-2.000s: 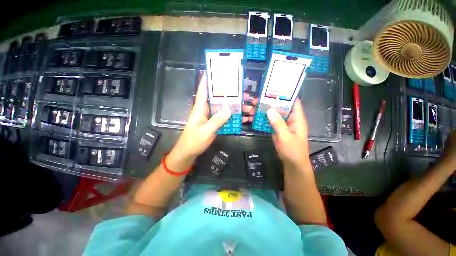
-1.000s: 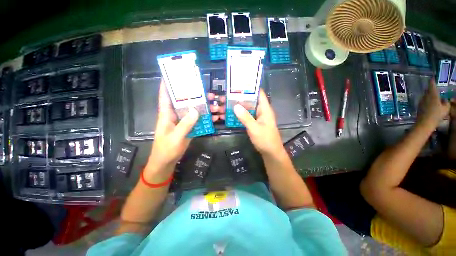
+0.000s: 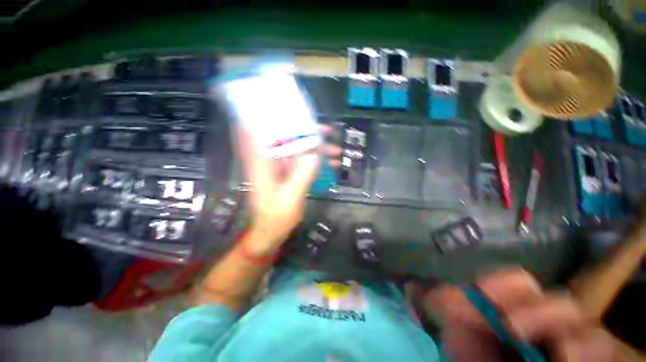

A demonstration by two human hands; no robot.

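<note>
My left hand (image 3: 275,201) holds a keypad phone (image 3: 269,109) above the clear tray (image 3: 400,166); its screen glows white and its blue lower part shows by the fingers. My right hand (image 3: 524,307) is large and blurred at the lower right, close to the camera, closed around a thin blue-edged phone (image 3: 492,318) seen edge-on. A dark phone back (image 3: 352,155) lies in the tray. Three phones with dark screens, one here (image 3: 363,78), stand at the tray's far side. Loose batteries (image 3: 365,242) lie on the bench near my body.
Trays of dark phone backs (image 3: 173,189) lie at the left. A red marker (image 3: 502,170) and a red pen (image 3: 531,192) lie right of the tray. A cream fan (image 3: 567,79) stands at the right rear. Another person's arm (image 3: 616,265) and more phones (image 3: 589,180) are at the right.
My right hand has moved from above the tray to the lower right, close to the camera, with its phone. My left hand still holds its lit phone. The view has shifted.
</note>
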